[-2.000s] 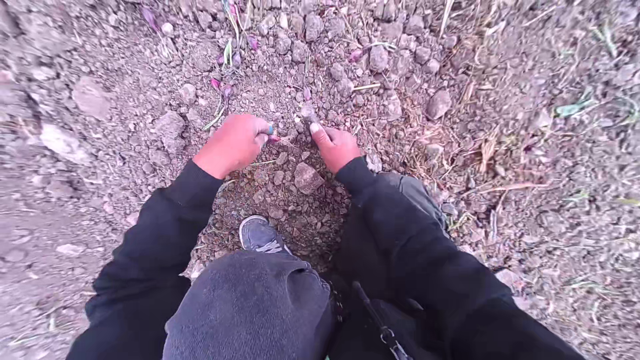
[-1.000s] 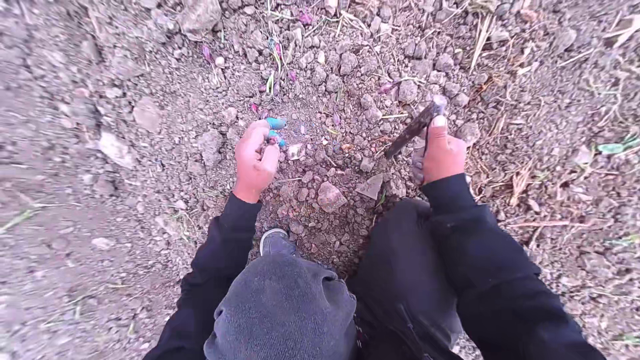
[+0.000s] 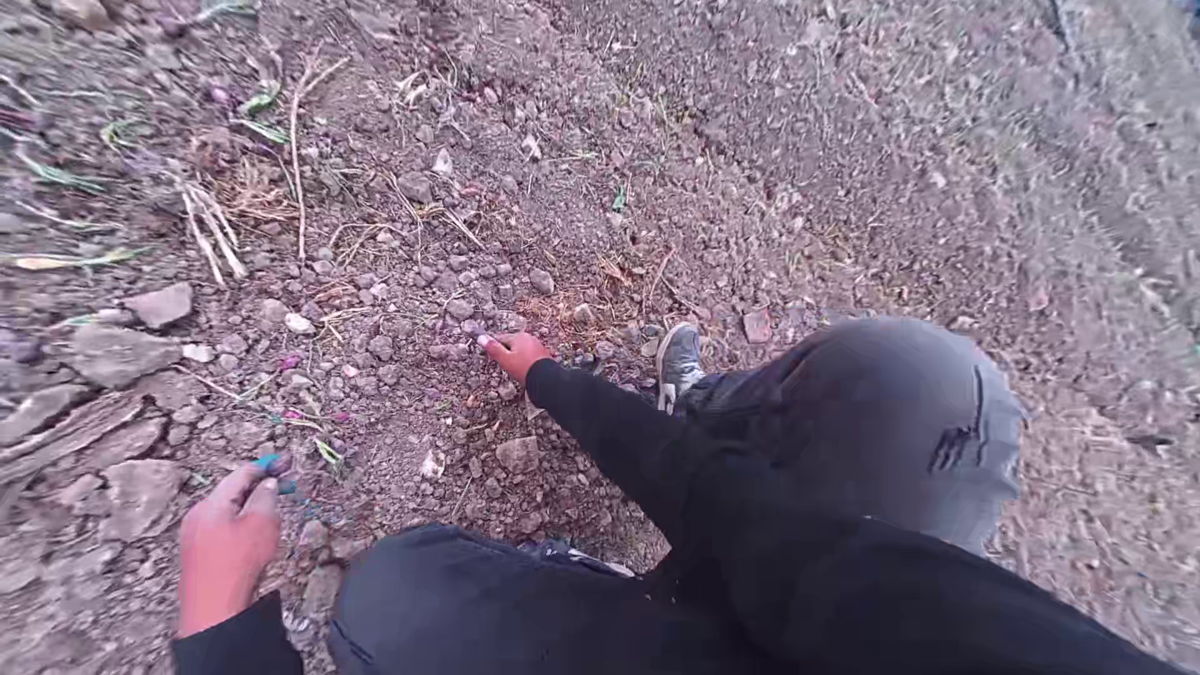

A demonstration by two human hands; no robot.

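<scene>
My left hand (image 3: 230, 539) hangs at the lower left, its thumb and fingers curled, with blue coverings on two fingertips. Whether something small lies between them is unclear. Beyond it, a thin green and magenta plant stem (image 3: 298, 418) lies on the stony soil. My right hand (image 3: 516, 354) is low over the soil near the centre, fingers curled and thumb forward. A small greyish tip (image 3: 475, 331) shows at the thumb; the rest of what it may hold is hidden. A grey shoe (image 3: 681, 361) stands to its right.
Flat stones (image 3: 122, 354) and a weathered piece of wood (image 3: 70, 436) lie at the left. Dry stalks (image 3: 211, 230) and green plant scraps (image 3: 61, 176) are scattered at the upper left. My bent knee (image 3: 900, 422) is at the right, with clods and pebbles around.
The view has swung strongly to the right. One second ago my right hand held up a dark, long tool, which no longer shows plainly. My hands were close together two seconds ago and are now apart.
</scene>
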